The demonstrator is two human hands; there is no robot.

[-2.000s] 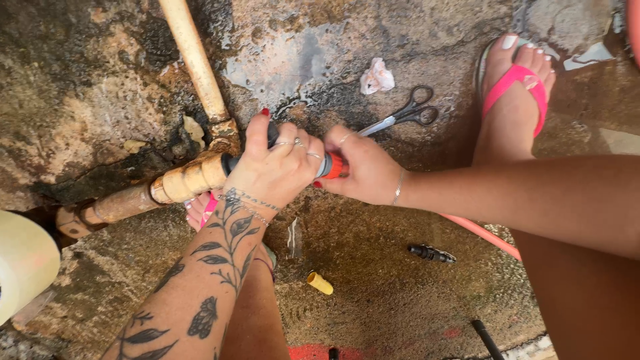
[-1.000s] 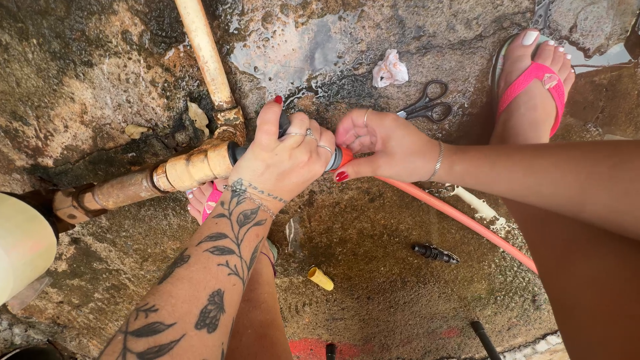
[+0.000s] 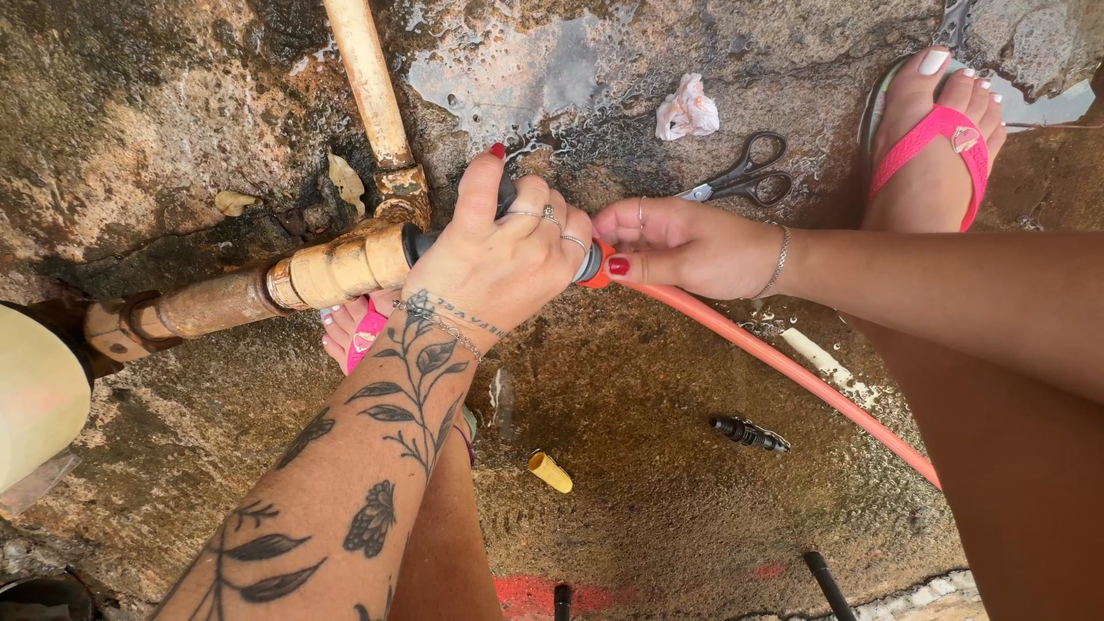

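My left hand is closed around a dark tap or fitting, largely hidden by the fingers, at the end of a beige pipe. A grey and orange hose connector shows just right of that hand. My right hand pinches the orange collar between thumb and fingers. From the connector a coral-orange hose runs down to the right. Scissors with black handles lie on the wet ground above my right wrist, their blades partly hidden. Below lie a black hose nozzle fitting and a small yellow cap.
A second beige pipe joins the first at a rusty elbow. Crumpled white paper lies near the scissors. My feet in pink flip-flops stand on both sides. A pale round container is at the left edge. Black rods are at the bottom.
My right hand has shifted slightly and its fingers have loosened from the tighter wrap of two seconds ago. More of the hose shows below it. My left hand keeps its hold.
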